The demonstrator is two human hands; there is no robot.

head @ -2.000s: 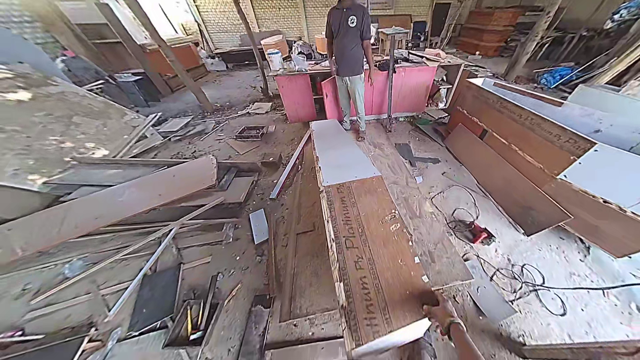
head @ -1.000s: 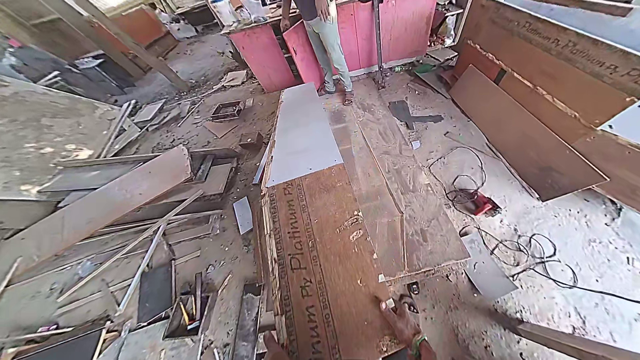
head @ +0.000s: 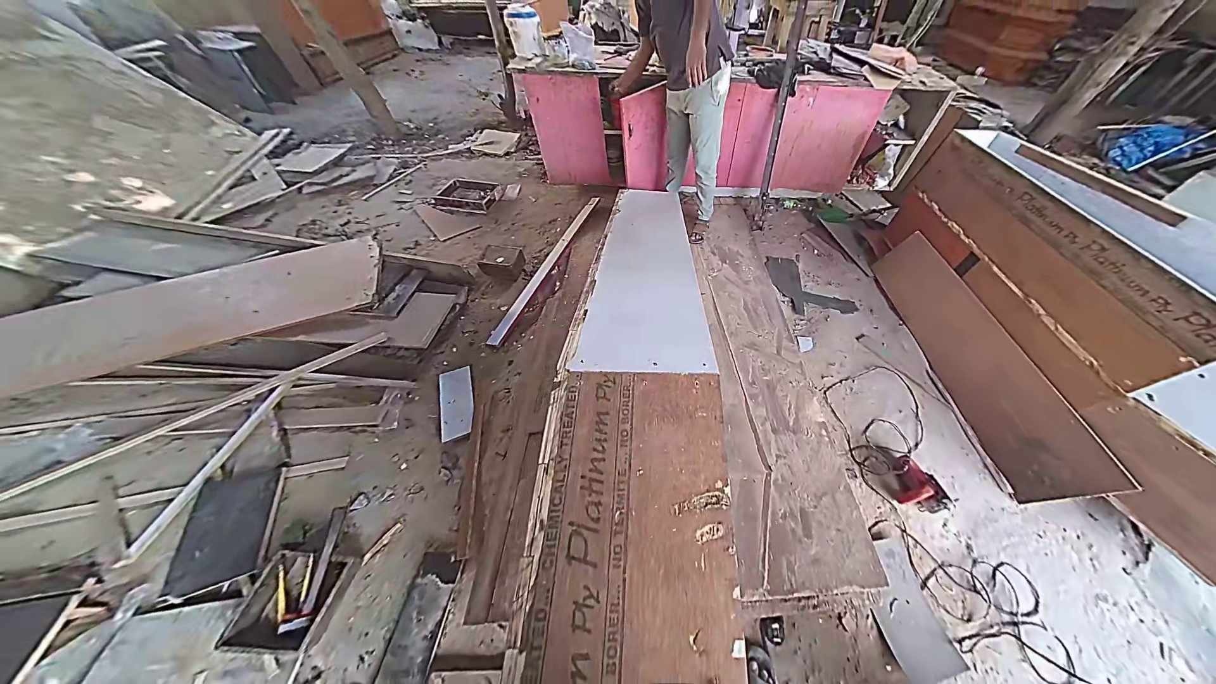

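Observation:
Neither my left hand nor my right hand shows in the head view now. A long plywood panel (head: pixel 655 532) with printed lettering runs away from the bottom edge, and a white laminate sheet (head: pixel 648 285) covers its far part. Beside it on the right lies a worn board (head: pixel 807 513). A small dark object (head: pixel 771 629) rests near the panel's lower right edge. Farther right, a red power tool (head: pixel 920 484) lies on the floor among black cables.
A person (head: pixel 692 104) stands beyond the panel, one hand at a pink cabinet (head: pixel 570 128). Scrap boards (head: pixel 218 304) and a tool box (head: pixel 285 603) lie left. Large plywood carcasses (head: pixel 1073 237) and a leaning brown board (head: pixel 997 380) stand right.
My hands, seen near the panel's near end a second ago, have left the view. The standing person now reaches toward the pink cabinet, whose door stands ajar. The view has tilted up.

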